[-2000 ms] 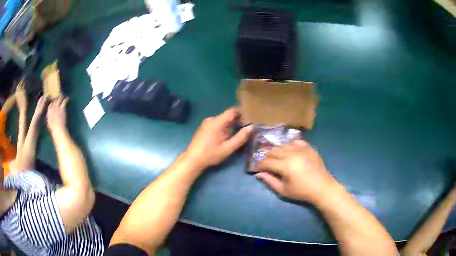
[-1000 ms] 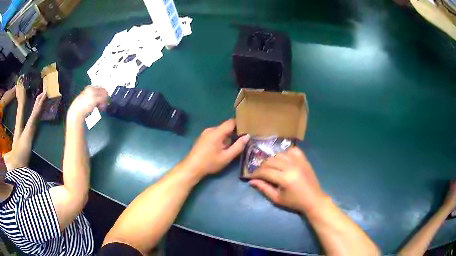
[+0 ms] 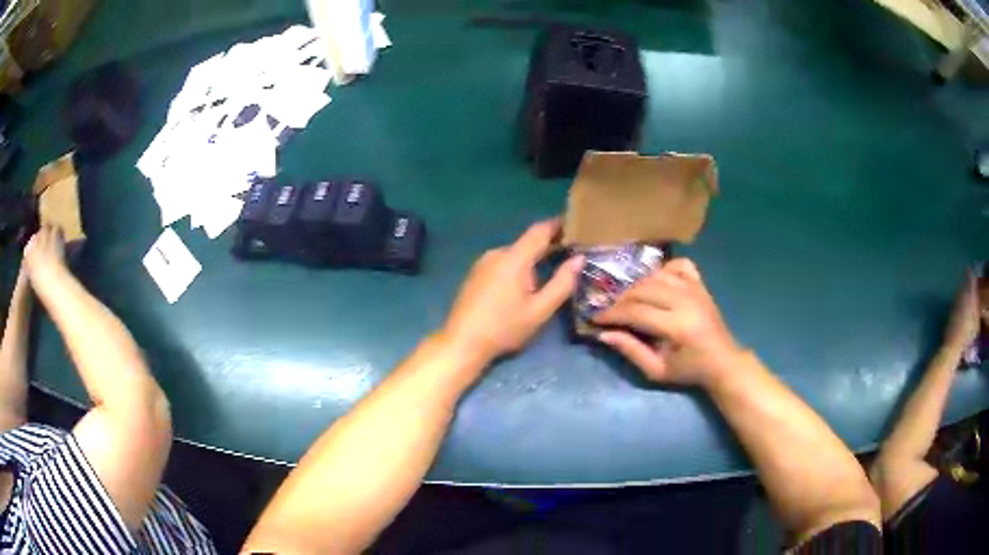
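An open retail box stands in front of me, its brown cardboard lid (image 3: 640,201) raised at the back. A shiny clear accessory bag (image 3: 616,271) with a red bit lies in the box. My left hand (image 3: 515,287) holds the box's left side, thumb at the front of the lid. My right hand (image 3: 672,320) is over the box, fingers pressed on the bag; the box's right part is hidden under it. Whether the fingers grip the bag or only press it is hard to tell.
A black tray stack (image 3: 588,103) stands behind the box. A row of small black units (image 3: 325,222) lies left, with scattered white leaflets (image 3: 233,125) and a white and blue carton (image 3: 345,38) beyond. A worker's arm (image 3: 103,325) is at left, another (image 3: 922,412) at right.
The view has shifted, so the box appears further right and higher. My hands stay on the box and bag. The left worker's arm has moved from the black units to a brown-lidded box.
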